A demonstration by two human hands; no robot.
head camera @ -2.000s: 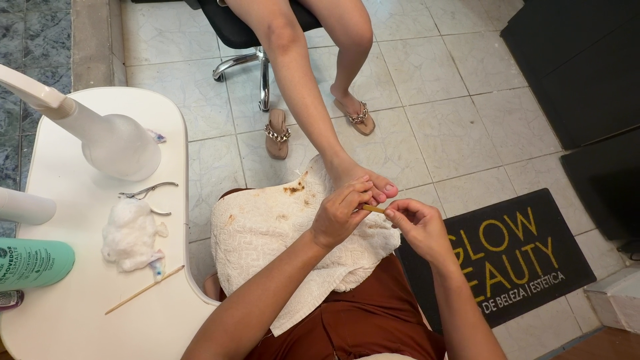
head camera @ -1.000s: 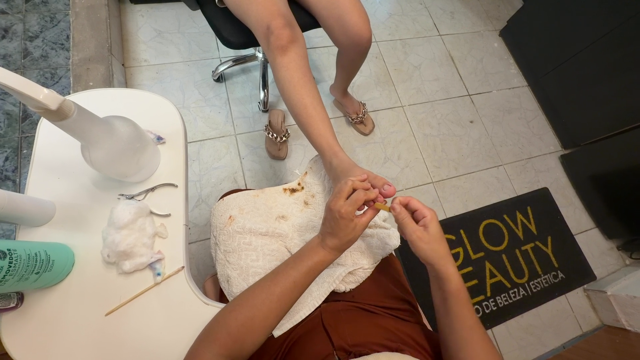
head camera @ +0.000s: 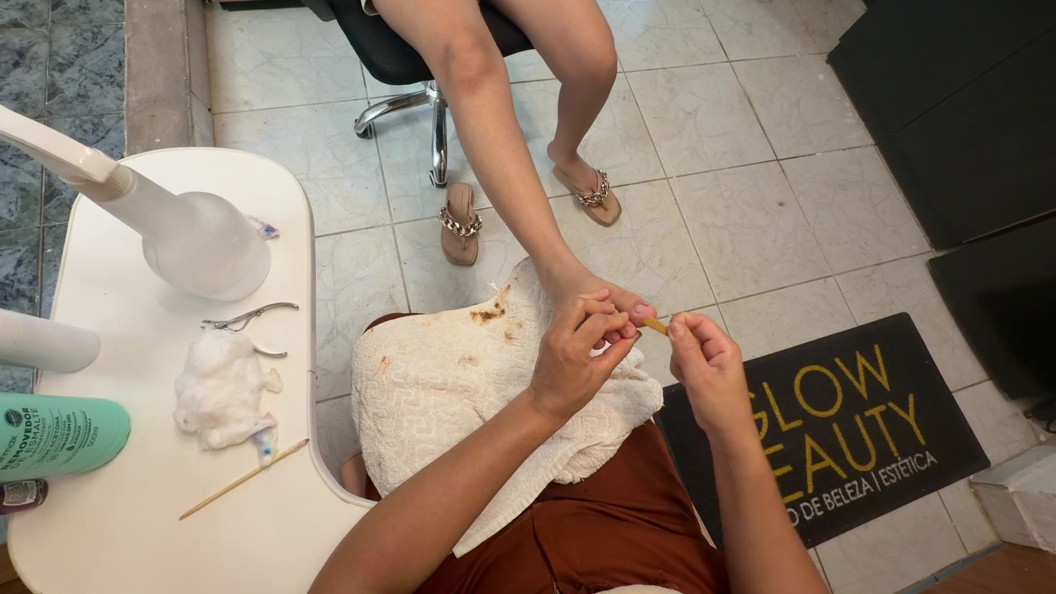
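Note:
Another person's bare foot point(head camera: 577, 282) rests on a stained cream towel point(head camera: 445, 396) over my lap. My left hand point(head camera: 577, 351) is closed around its toes, with the fingers on top and the thumb below. My right hand point(head camera: 708, 367) pinches a small yellowish nail file point(head camera: 656, 326) between thumb and fingers. The file's far end is at the big toe's nail point(head camera: 643, 310); whether it touches the nail edge cannot be told.
On the white table point(head camera: 247, 544) at left are metal cuticle nippers point(head camera: 247, 317), cotton point(head camera: 219, 388), a wooden stick point(head camera: 243, 480), a spray bottle point(head camera: 206, 247) and a green bottle point(head camera: 66, 436). A sandal point(head camera: 459, 224), an office chair point(head camera: 437, 124) and a dark mat point(head camera: 825, 429) are on the floor.
The file was held between both hands near the toes; now the right hand alone holds it, at the big toe. The left hand stays on the foot.

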